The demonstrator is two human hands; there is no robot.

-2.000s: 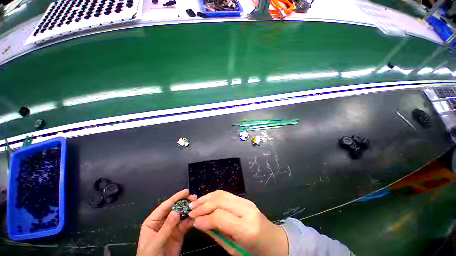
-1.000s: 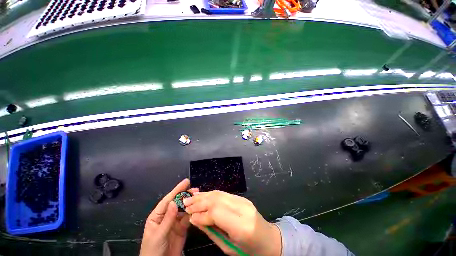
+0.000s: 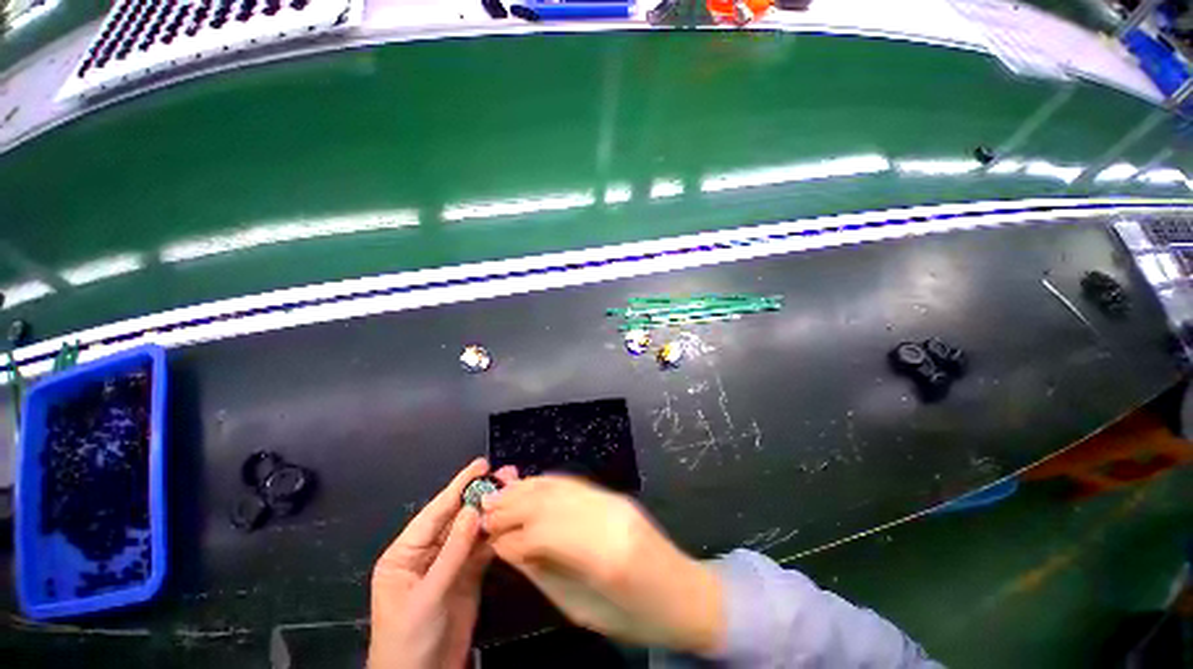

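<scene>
My left hand [image 3: 429,575] holds a round black housing with a green circuit board [image 3: 480,494] in it, between thumb and fingertips. My right hand [image 3: 589,542] is over it, slightly blurred, its fingertips touching the unit's right side. Whether it grips anything is hidden. The black parts box [image 3: 563,438] lies just beyond my hands, its near part covered by them. One loose circuit board [image 3: 475,358] lies behind the box, two more [image 3: 637,342] lie by the bundle of green sticks [image 3: 700,310].
A blue tray [image 3: 160,484] of small black parts stands at left. Black housings lie in clusters at left [image 3: 287,485] and right [image 3: 928,366]. A thin metal rod [image 3: 1064,299] and a dark heap [image 3: 1104,292] lie far right. The green belt [image 3: 523,131] runs beyond the white rail.
My right hand has turned over the unit, and the green stick seen under it earlier no longer shows. The black disc on the belt at right has shifted left.
</scene>
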